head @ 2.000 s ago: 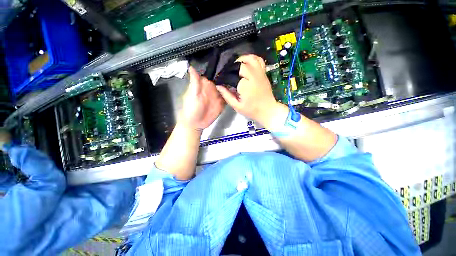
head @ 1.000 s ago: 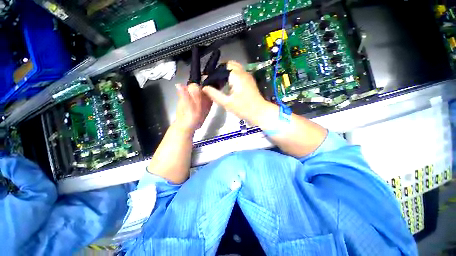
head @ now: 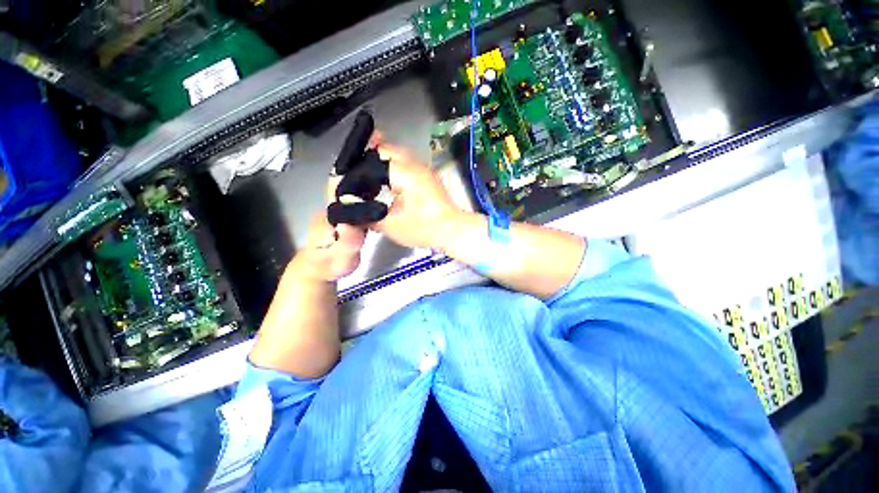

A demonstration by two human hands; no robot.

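My left hand [head: 332, 252] and right hand [head: 416, 200] meet above the line's metal plate, between two boards. A soft black piece, like finger covers or cloth [head: 364, 176], has finger-like parts and lies at both hands' fingertips. My right fingers press on its right side. My left fingers are partly hidden by it; whether they wear or hold it is unclear. A light blue wrist strap [head: 498, 229] with a thin blue cord is on my right wrist.
A green circuit board with yellow blocks [head: 564, 101] is in a black carrier to the right, another board [head: 154, 270] to the left. Crumpled white paper [head: 253, 162] lies by the far rail. White sheets [head: 737, 241] lie at the front right. A blue sleeve [head: 861, 197] shows at the right edge.
The view has shifted, so the boards appear further left and turned. The black fingers that pointed up are now spread, one tilted up and one sideways. My hands stay together.
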